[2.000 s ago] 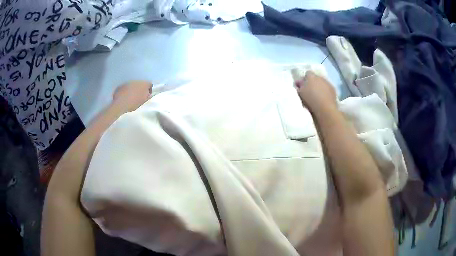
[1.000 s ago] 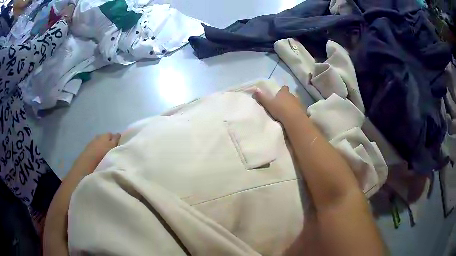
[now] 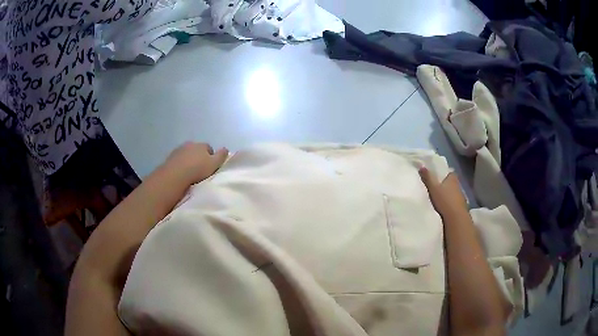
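Note:
A cream jacket body (image 3: pixel 315 223) lies spread in front of me on the table, its far edge roughly straight. A stitched pocket flap (image 3: pixel 413 233) shows on its right part, and a long fold runs from its left part towards me. My left hand (image 3: pixel 200 161) grips the far left corner of the cloth. My right hand (image 3: pixel 442 190) holds the far right corner, thumb on top and fingers partly hidden. The near edge of the jacket is cut off by the picture.
Cream sleeves (image 3: pixel 469 121) lie to the right, next to a dark garment (image 3: pixel 544 131) that stretches along the far right. White garments with black dots (image 3: pixel 275 20) lie at the far side of the table (image 3: pixel 190 92). A person in lettered white clothing (image 3: pixel 49 85) is at the left.
The cream jacket has come nearer to me with both hands at its far corners, baring more table beyond it. The view has also shifted between frames.

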